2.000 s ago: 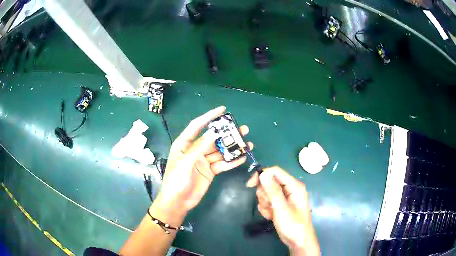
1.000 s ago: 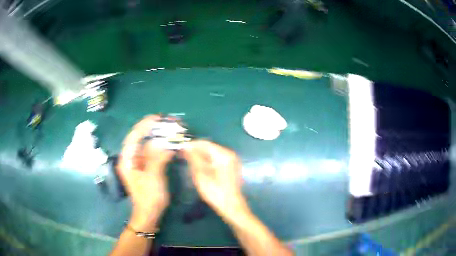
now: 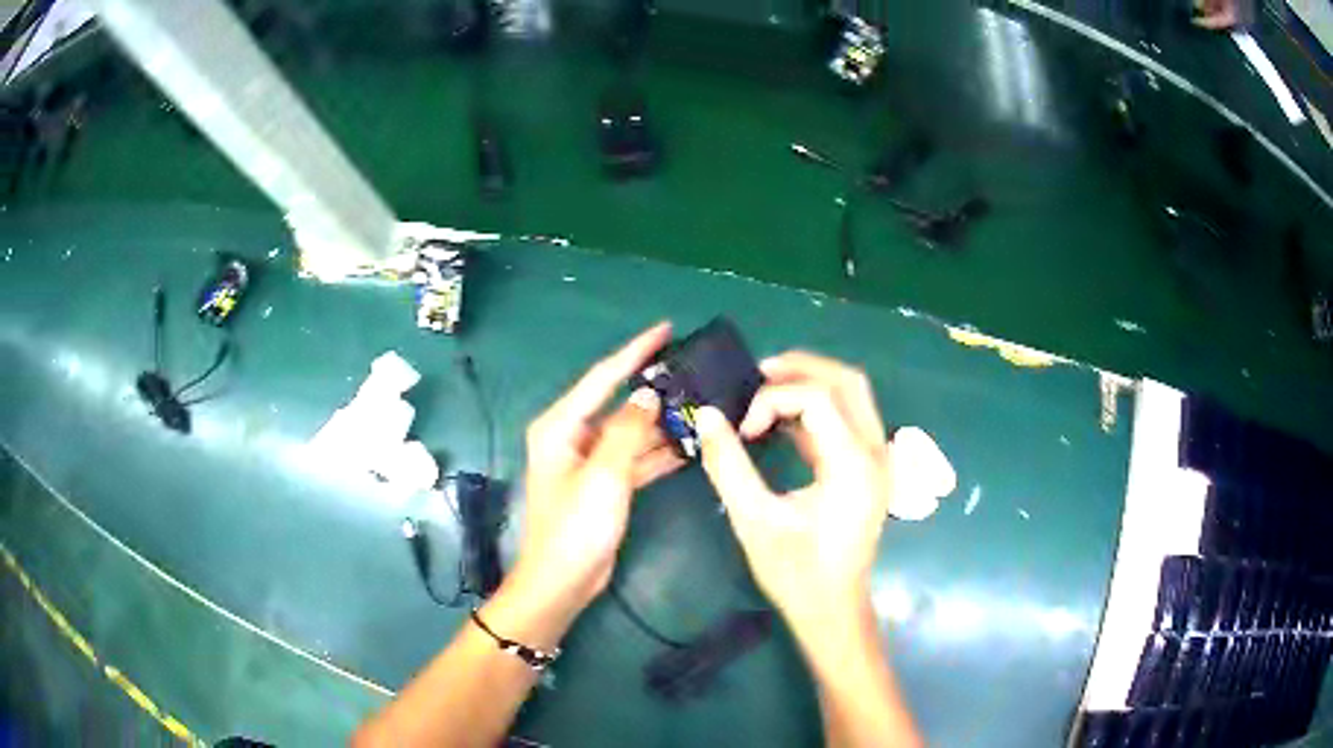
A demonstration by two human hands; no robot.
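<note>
A black adapter case (image 3: 721, 365) is held between my two hands, tilted over the circuit board (image 3: 677, 417), whose blue and white parts show below its left edge. My left hand (image 3: 592, 460) grips the board and the case's left side. My right hand (image 3: 804, 475) grips the case's right side, with the thumb at the board. A black output cord (image 3: 709, 653) lies bundled on the bench below my hands. How far the board sits inside the case is hidden by my fingers.
The bench holds a white scrap (image 3: 377, 427), a white round pad (image 3: 921, 474), a bundled cord (image 3: 480, 533) and boards near the post (image 3: 278, 132). Black covers (image 3: 1243, 585) fill the tray at right. Boards and cords lie on the conveyor (image 3: 702, 190).
A black case is now in my hands over the board, which was open to view before. Some covers at the tray's upper left are gone. Conveyor items have shifted left.
</note>
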